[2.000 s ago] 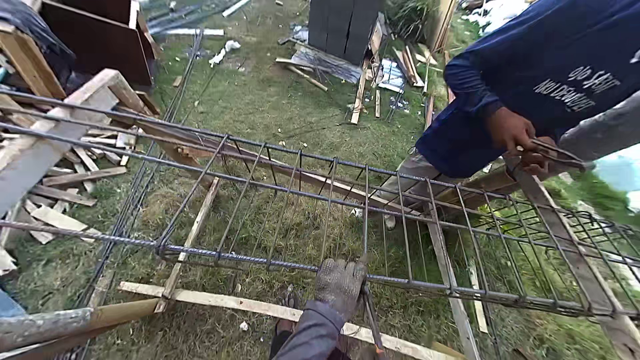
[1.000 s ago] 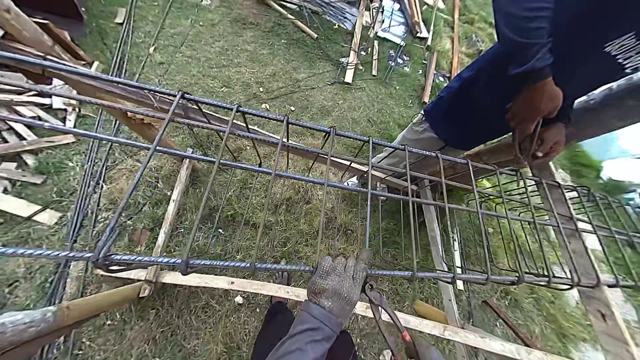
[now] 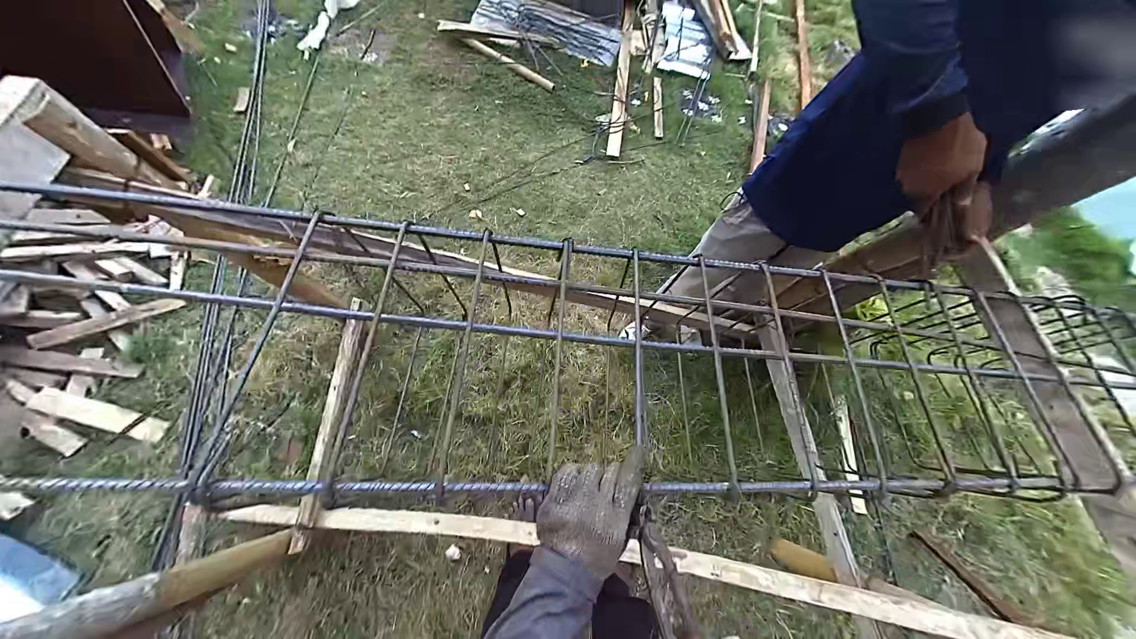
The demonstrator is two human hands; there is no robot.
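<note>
A rebar cage of ribbed long bars (image 3: 426, 488) and bent stirrups (image 3: 562, 355) spans the view. My left hand (image 3: 590, 515), in a grey work glove, grips its near long bar beside a stirrup (image 3: 639, 382), with a finger along that stirrup. Just right of the glove, the blurred dark pincers (image 3: 661, 577) reach up to the near bar from the bottom edge. My right hand is not in view. Whether a tie wire is at that joint cannot be told.
A co-worker's hands (image 3: 945, 177) hold a bundle of thin wires at the upper right. Wooden supports (image 3: 799, 417) and a long batten (image 3: 426, 524) lie below the cage. Scrap wood (image 3: 98, 408) is piled at left, near long loose bars (image 3: 253, 115). A pole (image 3: 177, 577) juts in at lower left.
The pincers, lower and angled with a red handle showing a second ago, now stand more upright close beside my left glove. My left hand stays on the near bar.
</note>
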